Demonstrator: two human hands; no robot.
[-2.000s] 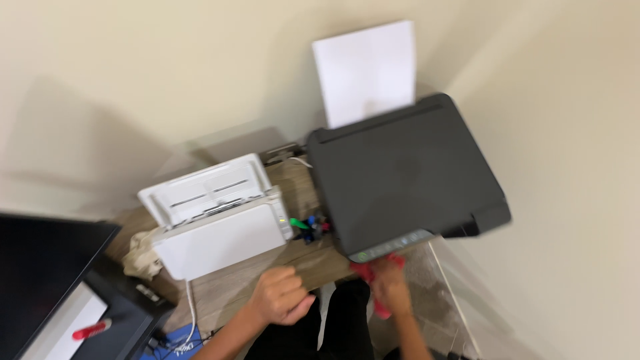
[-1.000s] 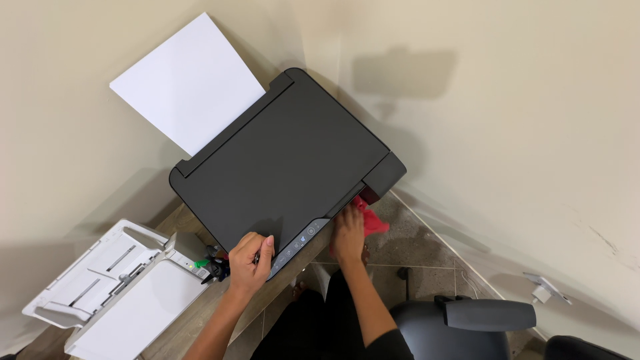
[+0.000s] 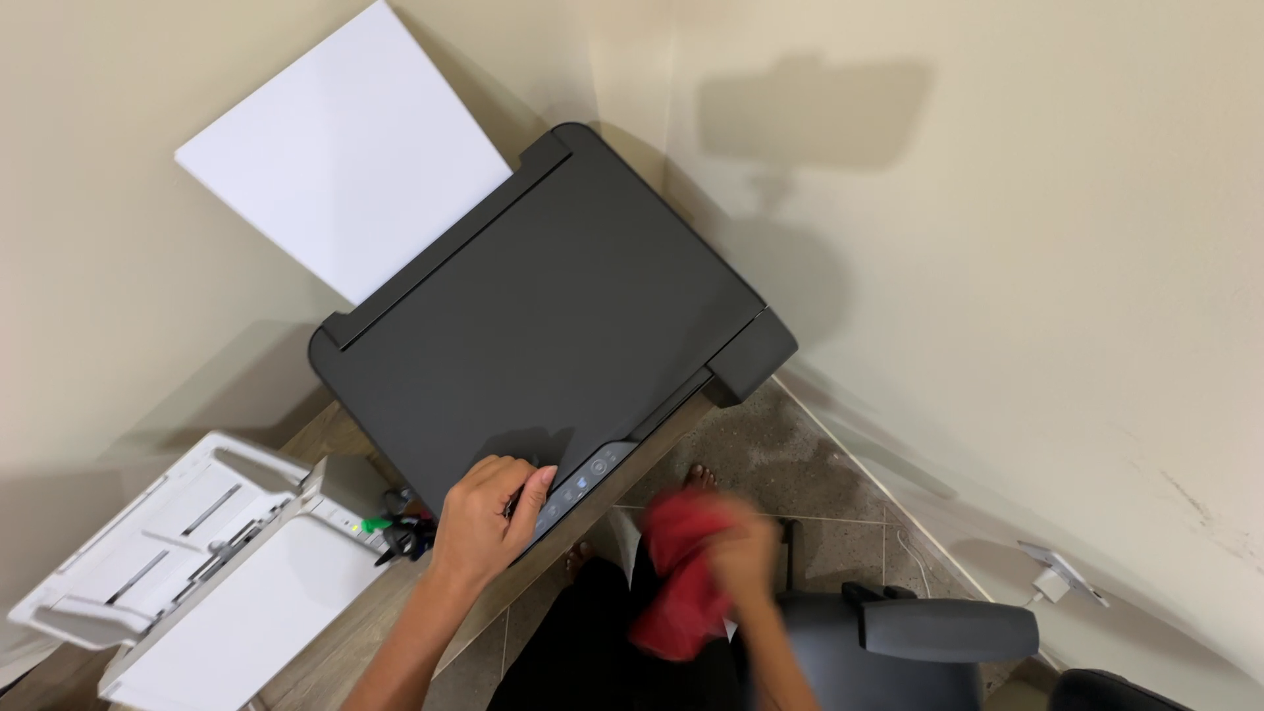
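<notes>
A black printer-scanner [image 3: 563,296] with its lid down stands on a wooden desk, and white paper [image 3: 346,148] rises from its rear feed. My left hand [image 3: 491,513] rests curled at the printer's front left, beside the control panel [image 3: 583,484]; a small dark thing shows between its fingers, too little to name. My right hand [image 3: 741,553], blurred by motion, grips a red cloth [image 3: 681,573] over my lap, in front of the desk edge.
A white sheet-fed scanner [image 3: 257,592] sits left on the desk [image 3: 346,632], with pens and a green-capped item [image 3: 375,523] beside it. A dark chair armrest [image 3: 948,630] is at lower right. Walls meet behind the printer; a white plug [image 3: 1052,583] is on the right wall.
My right hand has moved back from the printer's front edge with the red cloth, toward my lap. My left hand remains at the printer's front left since a second ago.
</notes>
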